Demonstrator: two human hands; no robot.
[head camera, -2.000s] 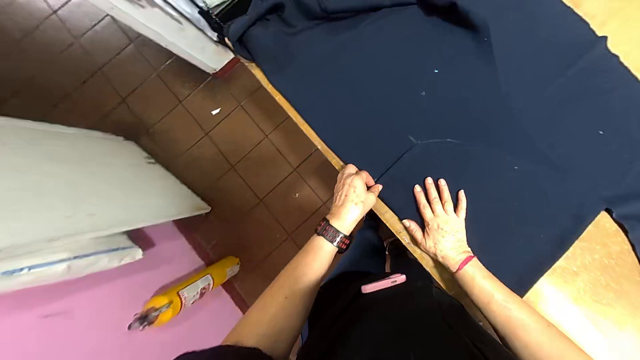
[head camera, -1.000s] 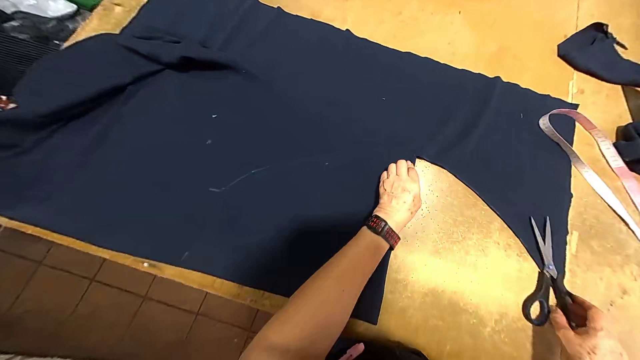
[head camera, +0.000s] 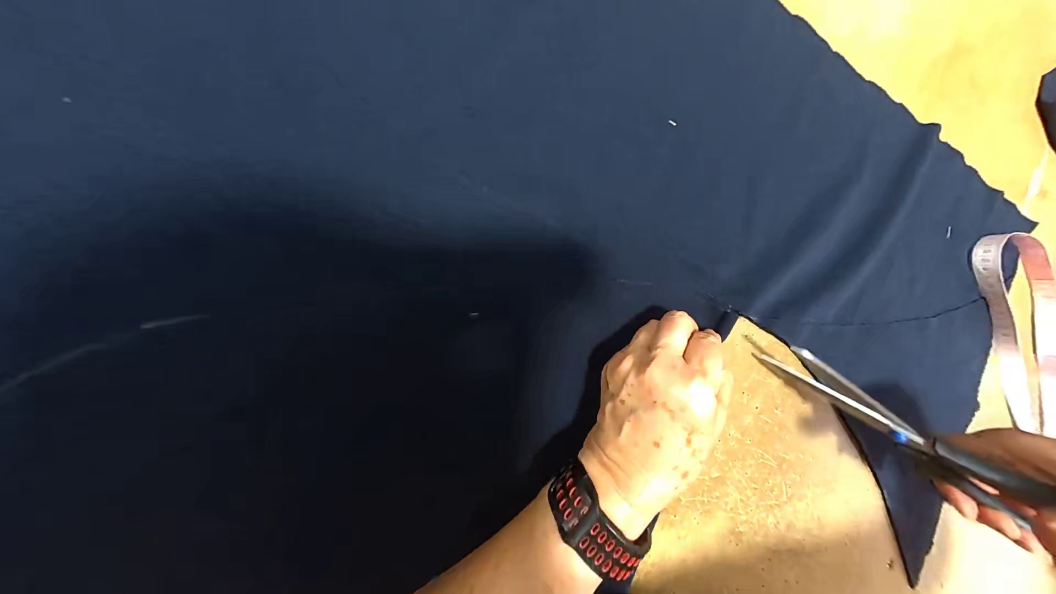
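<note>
Dark navy fabric (head camera: 371, 165) covers most of the view, with a curved cut edge at lower right and faint chalk marks on it. My left hand (head camera: 664, 404), with a black and red watch strap at the wrist, pinches the fabric beside the corner of the cut. At the right edge my right hand (head camera: 1002, 478) holds a pair of scissors (head camera: 899, 433) by its dark handles. The blades are parted and point left, over the cut edge near my left hand. A thin dark line runs across the fabric from that corner to the right.
A tape measure (head camera: 1002, 318) lies looped at the right, partly over the fabric's edge. The wooden table top (head camera: 767, 478) shows scratches inside the cut curve. Another dark piece (head camera: 1048, 107) is partly visible at the right edge.
Two seconds ago my right hand lay flat on the fabric without scissors; a second ago it held them at lower right. The scissors are now closer to my left hand. The view has shifted closer.
</note>
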